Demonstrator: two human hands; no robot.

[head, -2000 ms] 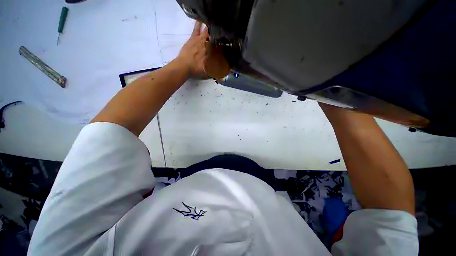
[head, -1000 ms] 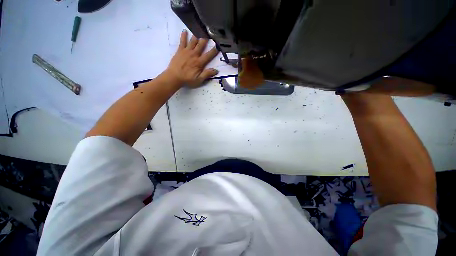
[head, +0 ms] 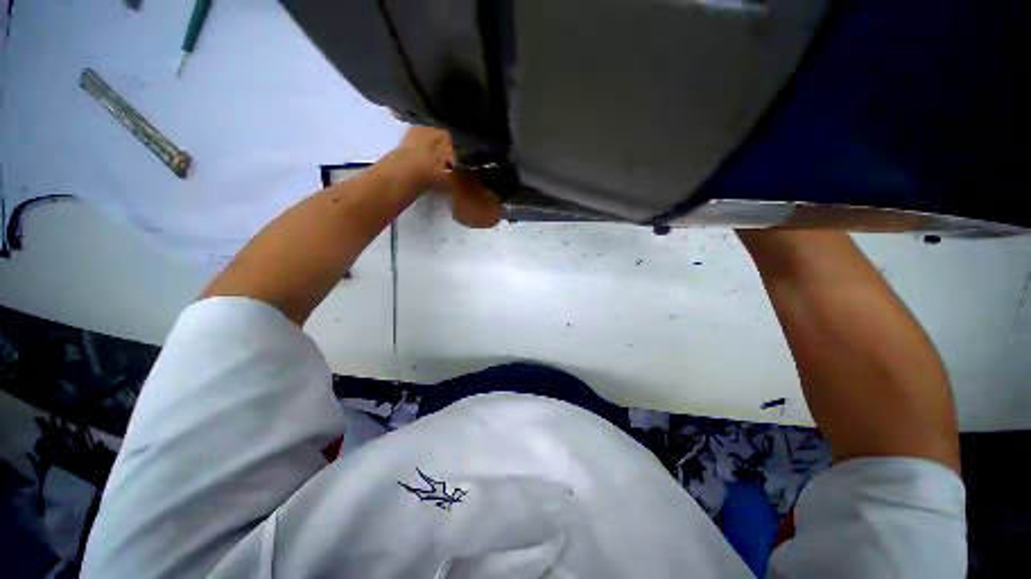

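The cutting machine (head: 633,102), a large grey and blue motor body, fills the upper right of the view. A rounded brown knob (head: 477,206) hangs at its lower left edge. A thin strip of the base plate (head: 548,214) shows below it. My left hand (head: 427,153) is at the machine's left edge over the white paper marker (head: 271,102); its fingers are hidden. My right hand is hidden behind the motor; only the forearm shows. The lay's dark edge (head: 328,175) shows beside my left forearm.
A greenish metal bar (head: 136,122) and a green-handled thin tool (head: 195,34) lie on the paper at the upper left. A curved dark fabric edge (head: 34,207) shows at far left. Dark specks lie on the white table (head: 588,328). Scraps (head: 724,452) are piled below its front edge.
The machine now covers more of the upper middle and hides my left fingers, which were spread flat on the paper a second ago. Less of the base plate shows.
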